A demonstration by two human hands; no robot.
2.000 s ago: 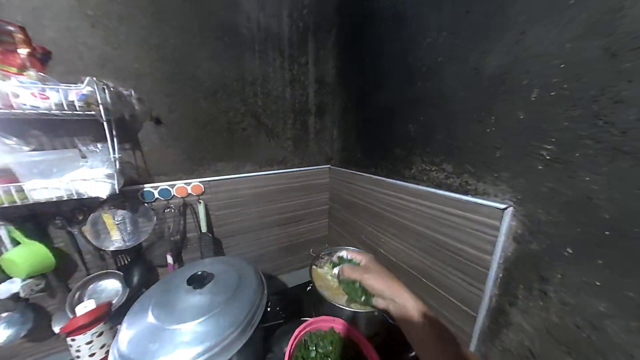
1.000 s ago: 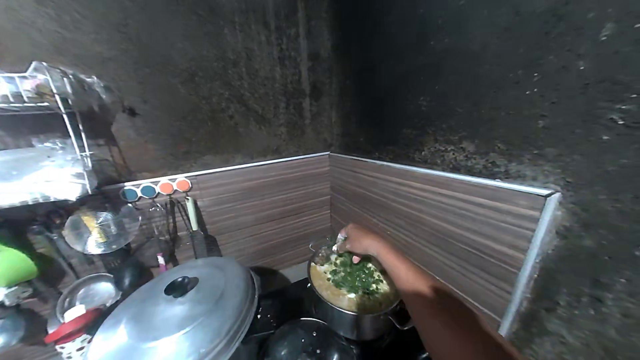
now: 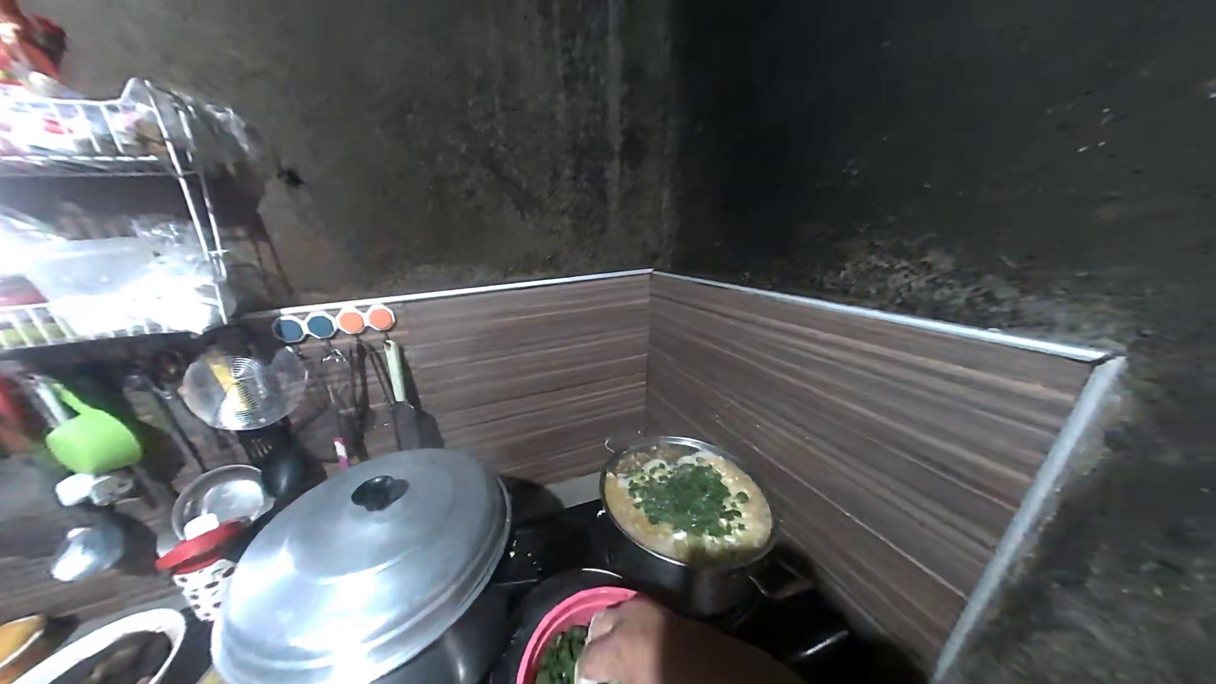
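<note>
My right hand (image 3: 655,642) reaches in from the bottom right, over the right side of a pink plastic bowl (image 3: 602,597). Chopped green leaves (image 3: 562,655) lie in the bowl, right beside my fingers. Something pale shows at the fingertips, but what they grip is hidden. Beyond the hand, an uncovered metal pot (image 3: 679,573) stands on the stove, holding a yellowish broth (image 3: 632,508) with a heap of chopped greens (image 3: 692,496) on top. My left hand is out of view.
A large pot with a domed metal lid (image 3: 366,560) stands left of the bowl. Utensils hang from hooks (image 3: 335,323) behind it. Further left are a green dipper (image 3: 93,439), a red-lidded container (image 3: 201,548) and a wire rack (image 3: 190,190). Wood-patterned panels (image 3: 855,408) border the stove.
My right hand has moved from over the uncovered pot down to the pink bowl. The heap of greens in the pot, partly behind the hand before, now shows whole.
</note>
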